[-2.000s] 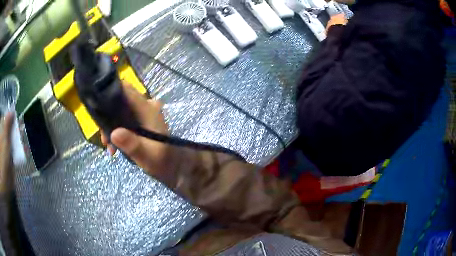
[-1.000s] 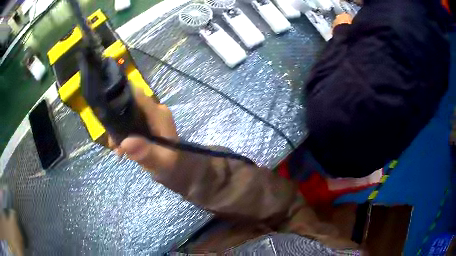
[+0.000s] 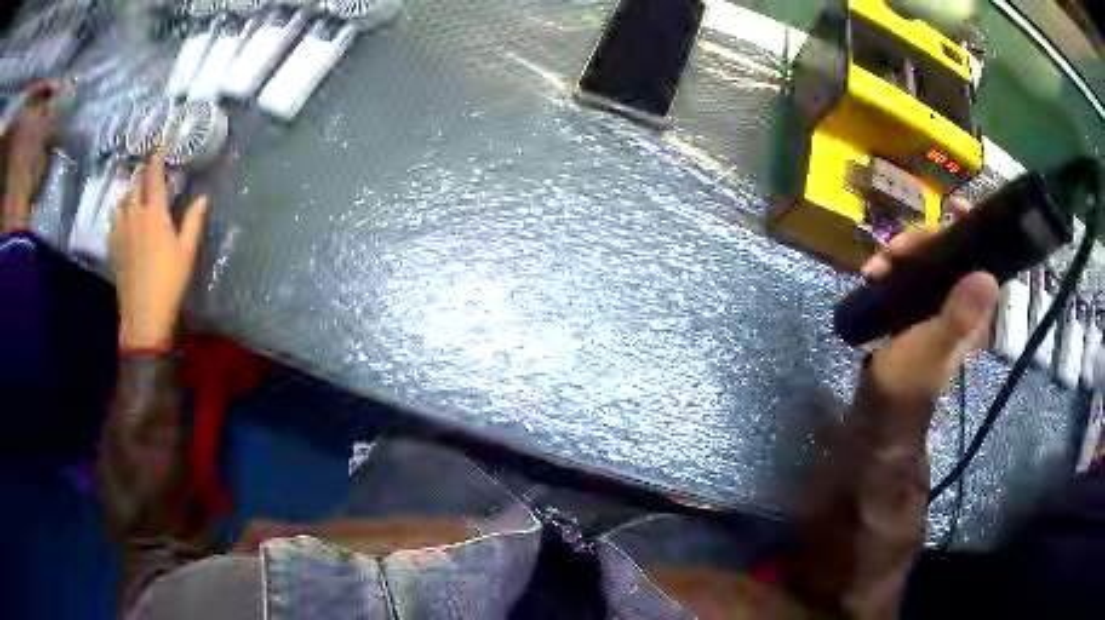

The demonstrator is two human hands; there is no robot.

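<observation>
My left hand [image 3: 155,248] is at the far left, fingers apart, with its fingertips at the white fan heads [image 3: 194,131] of mini fans lying there. Whether it touches one cannot be told. My right hand [image 3: 927,345] is closed around the thick black electric screwdriver [image 3: 957,260] at the right, in front of the yellow and black screw feeder [image 3: 824,164]. The driver is tilted, and its bit is not visible. The black cord [image 3: 1030,351] loops down at the right.
A smartphone [image 3: 642,58] lies at the far edge of the bubble wrap [image 3: 521,267]. More white fans [image 3: 248,61] lie at the upper left, and others [image 3: 1052,333] at the right edge. Another person's hand [image 3: 24,158] is at the far left. A dark shape fills the lower right corner.
The view has swung left, so the feeder and phone now appear farther right. My left hand has come to the fans at the left. My right hand still holds the screwdriver.
</observation>
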